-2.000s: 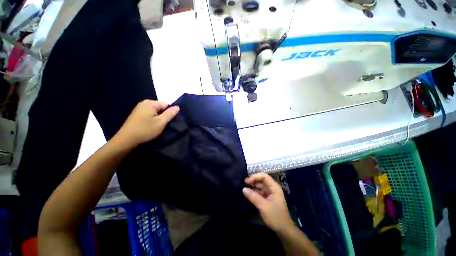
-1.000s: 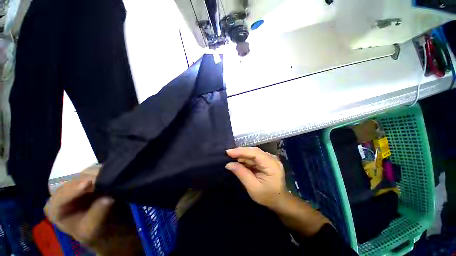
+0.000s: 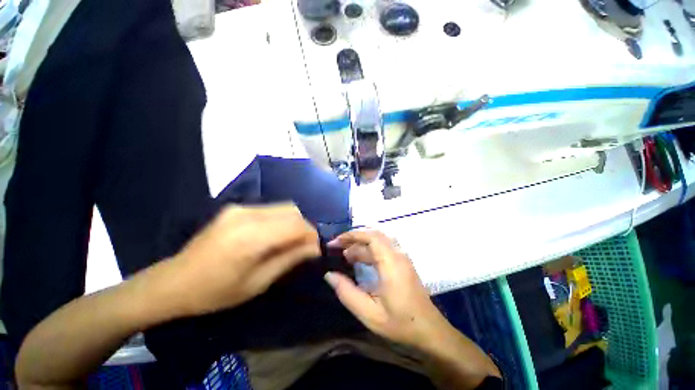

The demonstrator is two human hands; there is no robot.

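Note:
A black small piece [image 3: 293, 187], bluish under the lamp, lies with its upper right part near the needle of the white sewing machine [image 3: 503, 99]. A large black garment panel [image 3: 114, 129] drapes over the table at left. My left hand [image 3: 251, 247] is over the cloth, fingers bent and slightly blurred; the cloth at its fingertips is mostly hidden. My right hand [image 3: 381, 282] pinches the black cloth edge just below the needle area, close to my left fingertips. The take-up lever guard [image 3: 366, 126] stands above the foot.
A green basket [image 3: 632, 305] with black, yellow and pink pieces is at lower right. A blue crate [image 3: 225, 373] shows at the bottom left. Red-handled scissors or similar tools [image 3: 657, 164] lie at the right table end. The white table [image 3: 472, 244] has a patterned front edge.
My left hand has moved up and right from the lower left cloth edge to beside my right hand. My right hand is slightly higher. The view has shifted, showing more of the machine head.

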